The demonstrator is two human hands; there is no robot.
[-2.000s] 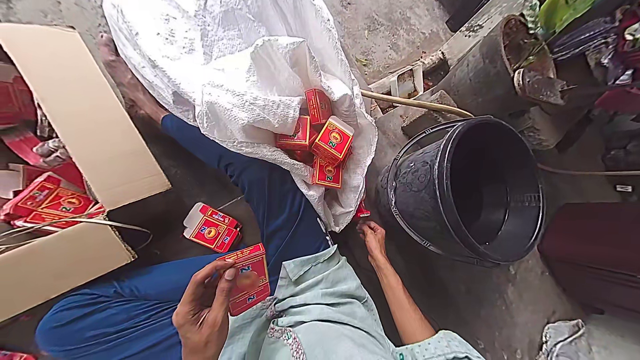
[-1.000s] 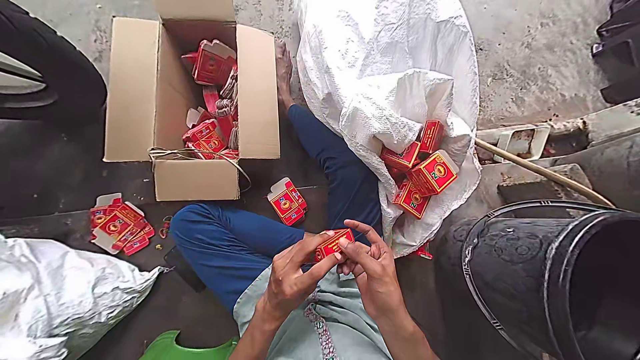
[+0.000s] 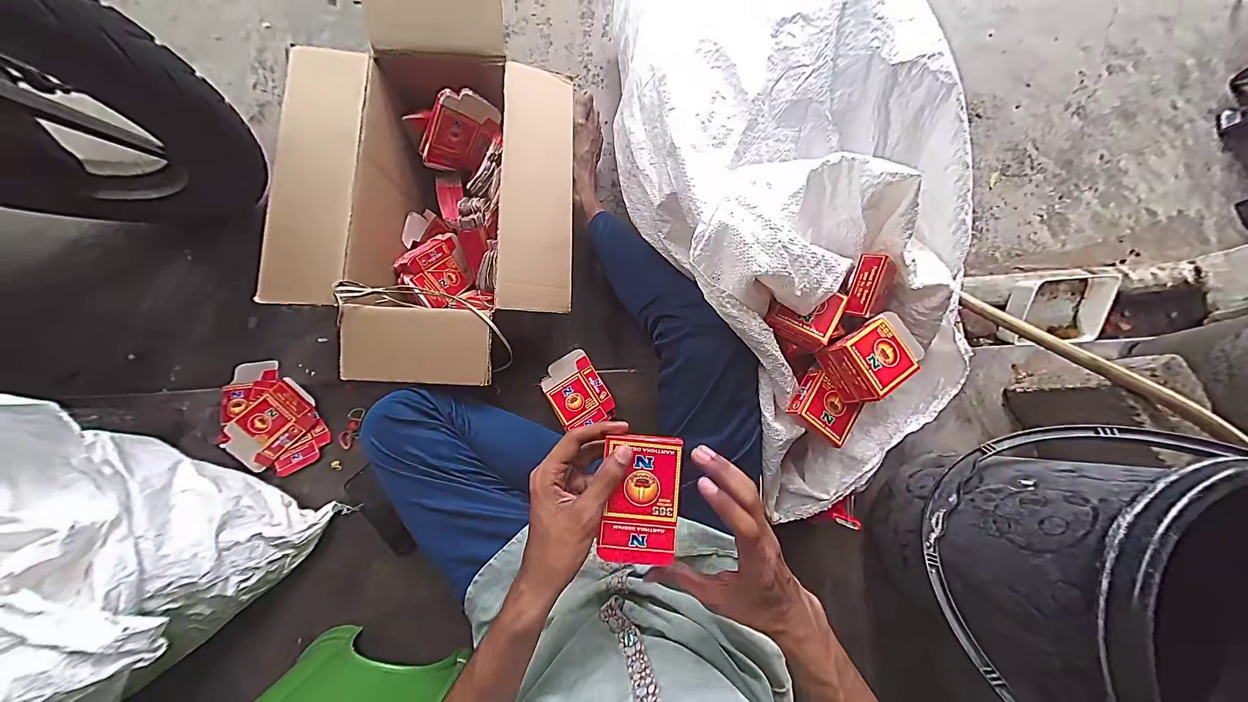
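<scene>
My left hand (image 3: pixel 575 497) holds a red printed carton (image 3: pixel 642 502) by its left edge, thumb on the printed face. My right hand (image 3: pixel 746 556) is spread at the carton's right side, its fingers apart; whether a fingertip touches the lower edge I cannot tell. Flattened red cartons (image 3: pixel 577 390) lie on the dark floor just beyond, and a larger pile (image 3: pixel 278 424) lies to the left. A cardboard box (image 3: pixel 414 341) with raised flaps holds many more flat red cartons. Several formed red cartons (image 3: pixel 873 358) sit at the mouth of a white woven sack (image 3: pixel 790 107).
A black bucket (image 3: pixel 1033 556) with a handle stands at the right, near a wooden stick (image 3: pixel 1102 369). Another white sack (image 3: pixel 117 536) lies at lower left, beside a green plastic item (image 3: pixel 361 673). A black tyre (image 3: pixel 127 107) is at upper left.
Both hands were on a small red carton one second ago; now the left hand alone clearly grips a carton, turned printed face up, and the right hand has spread its fingers.
</scene>
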